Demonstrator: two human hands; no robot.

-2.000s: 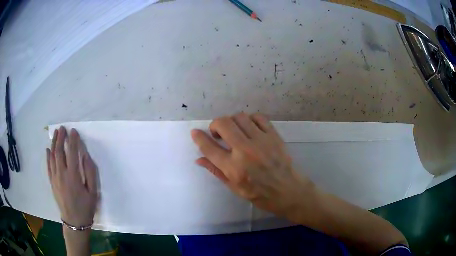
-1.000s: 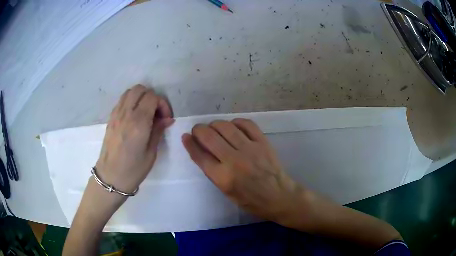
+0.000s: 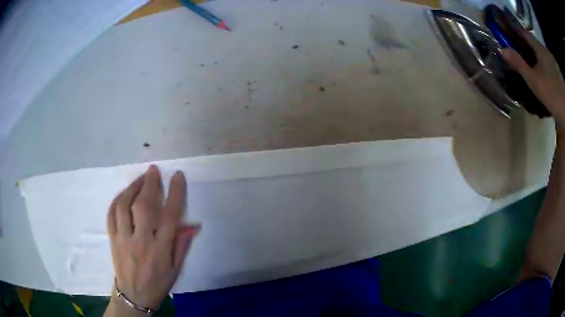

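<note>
A long white garment panel [image 3: 322,204] lies along the near edge of the table, with a narrow folded band [image 3: 347,158] along its far edge and a curved cut-out at its right end. My left hand [image 3: 148,226] lies flat on the panel left of centre, fingers spread, fingertips on the folded band. A steam iron [image 3: 474,59] with a shiny metal body rests at the upper right. My right hand [image 3: 542,77] is at its dark handle, partly cut off by the picture's edge, fingers around the grip. A tiny yellowish tip shows at the panel's far left corner.
The pale, stained pressing table [image 3: 279,80] has a curved near edge. A green-blue pencil [image 3: 207,15] lies beyond the panel. A large white sheet [image 3: 56,56] covers the upper left. A tan band [image 3: 148,10] shows at the top. Green floor [image 3: 427,254] shows at the lower right.
My right hand has left the panel's fold and moved right to the iron's handle. My left hand has gone from pinching near the fold to lying flat. The view has shifted rightward.
</note>
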